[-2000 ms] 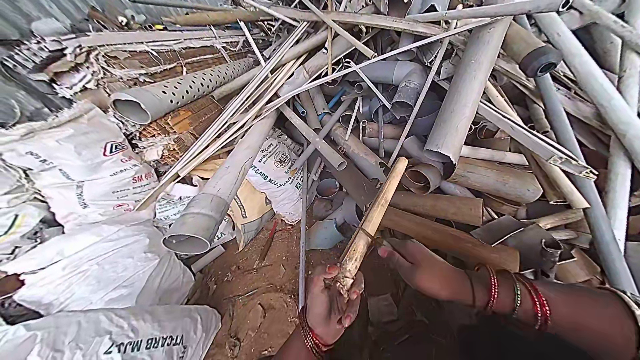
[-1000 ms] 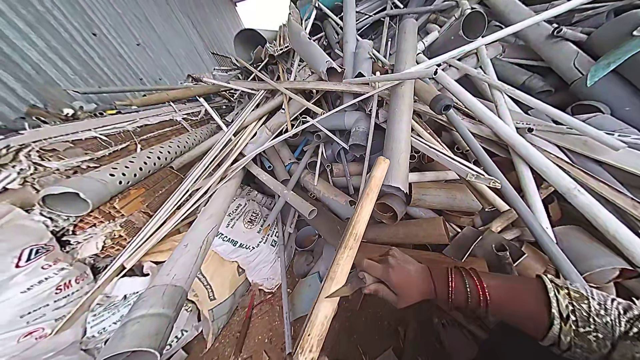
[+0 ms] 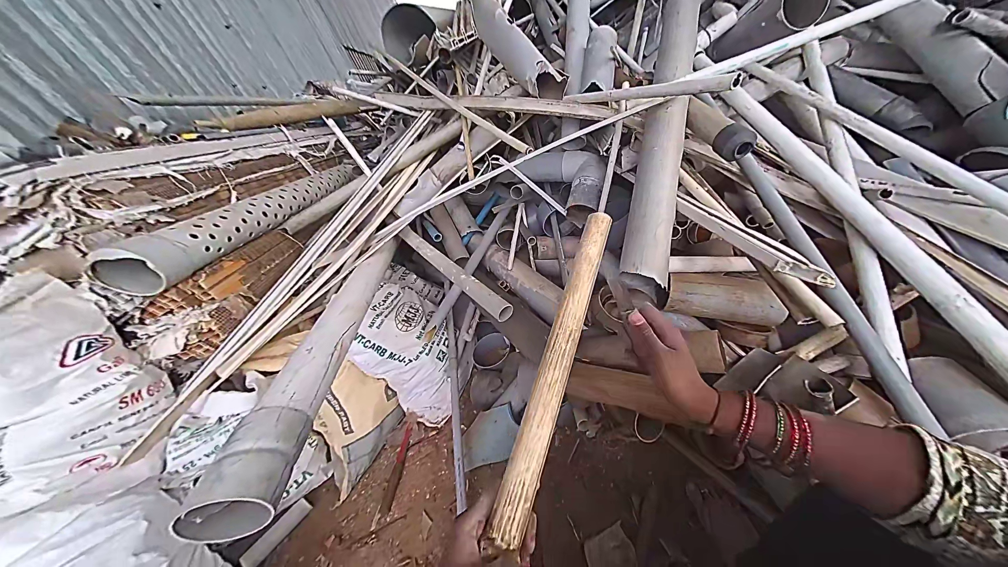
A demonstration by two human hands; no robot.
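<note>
A long tan pole with a rough, streaked surface point(image 3: 551, 378) slants up from the bottom centre toward the middle of the pile. My left hand point(image 3: 487, 531) is closed around its lower end, partly cut off by the frame's bottom edge. To the right of the pole is my right hand point(image 3: 669, 354), with red and green bangles at the wrist, holding a thin, dark, blade-like piece point(image 3: 619, 290). That piece is blurred, and its tip lies close to the pole's upper part; contact cannot be told. A grey pipe's broken end point(image 3: 647, 272) is just above my right hand.
Grey plastic pipes and thin strips are heaped ahead and to the right. A perforated pipe point(image 3: 228, 228) and a wide grey pipe point(image 3: 272, 425) lie at the left, beside printed white sacks point(image 3: 71, 370). Behind stands a corrugated metal wall point(image 3: 197, 55). Reddish soil point(image 3: 339, 524) shows below.
The view has tilted upward since the oldest frame. My right hand with the blade-like piece has moved up alongside the pole during the last second. My left hand shows again at the bottom.
</note>
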